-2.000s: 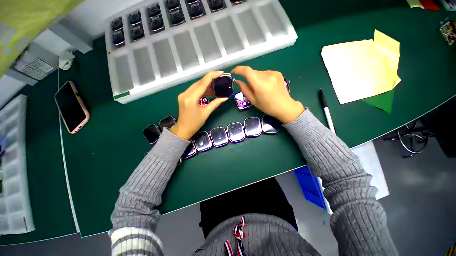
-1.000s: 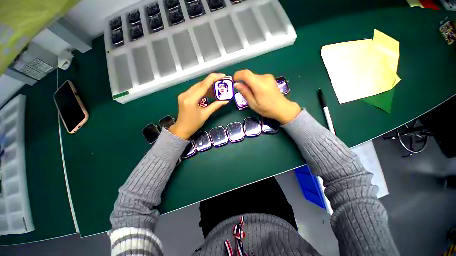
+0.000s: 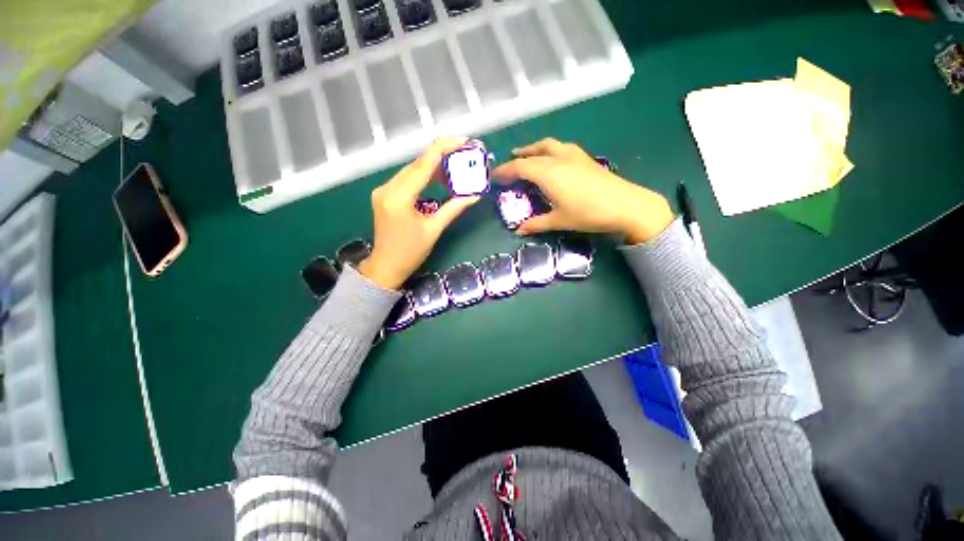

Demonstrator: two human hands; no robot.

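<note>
My left hand (image 3: 407, 222) holds a patterned case (image 3: 466, 170) by its edges between thumb and fingers, above the green mat. Its face looks bright white with a dark purple rim. My right hand (image 3: 581, 192) is just right of it, fingers apart; its thumb and fingers are around another patterned case (image 3: 515, 208), white and pink, and contact is unclear. A small red-patterned piece (image 3: 427, 207) shows behind my left hand. A curved row of plain-face pieces (image 3: 464, 283) lies below the hands. Two darker pieces (image 3: 319, 277) lie left of my left wrist.
A white compartment tray (image 3: 444, 132) is behind the hands, dark pieces in its far slots. Paper slips (image 3: 753, 148), a green card (image 3: 814, 209) and a marker pen (image 3: 690, 217) are at right. A smartphone (image 3: 151, 220) and spare trays (image 3: 32, 349) are at left.
My right hand has moved away from the held case, rightward and slightly down, to the white and pink case. The held case has turned from its dark side to a bright face and risen slightly.
</note>
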